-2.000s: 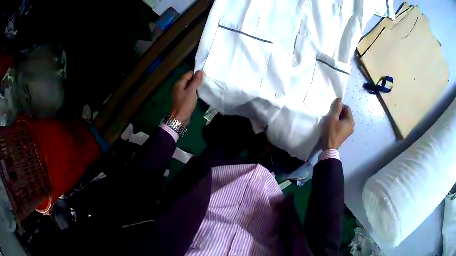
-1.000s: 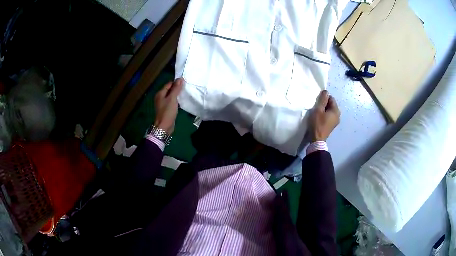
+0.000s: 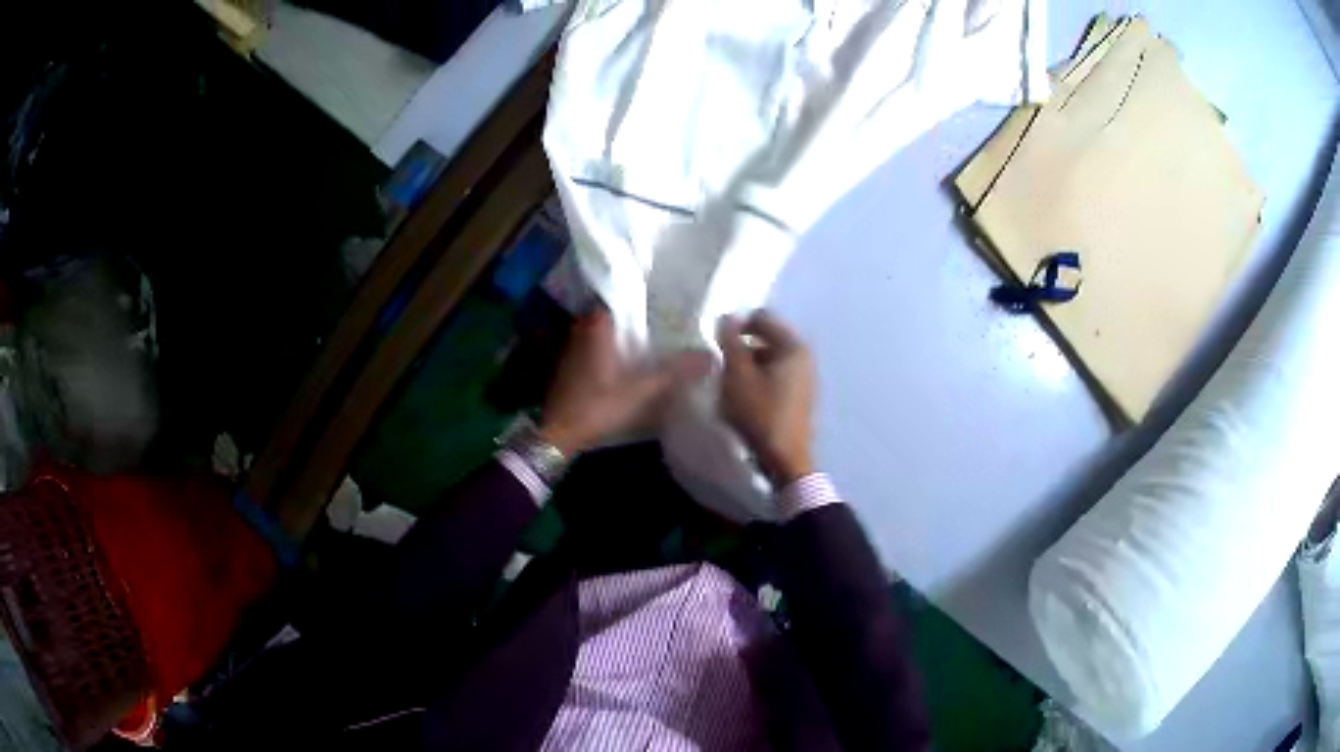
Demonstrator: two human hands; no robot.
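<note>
The white jacket (image 3: 676, 118) with thin dark pocket piping lies over the table edge, its lower part bunched together between my hands. My left hand (image 3: 610, 385) is at the left side of the bunched hem, blurred, with fingers reaching across the cloth. My right hand (image 3: 767, 394) grips the right side of the hem close beside it. The hem's lowest part hangs below my hands. The tan card patterns (image 3: 1124, 221) lie on the table to the right, with a dark blue tie (image 3: 1039, 282) on them.
A thick white fabric roll (image 3: 1176, 573) lies along the right side of the pale table (image 3: 897, 426). Brown rails (image 3: 390, 301) run diagonally at the left. An orange-red tub (image 3: 177, 588) stands at the lower left. The green floor (image 3: 441, 434) has scraps on it.
My hands have come together, the right one moving left, and the spread jacket hem is now gathered between them. The jacket front is now folded inward, with more table showing at its right.
</note>
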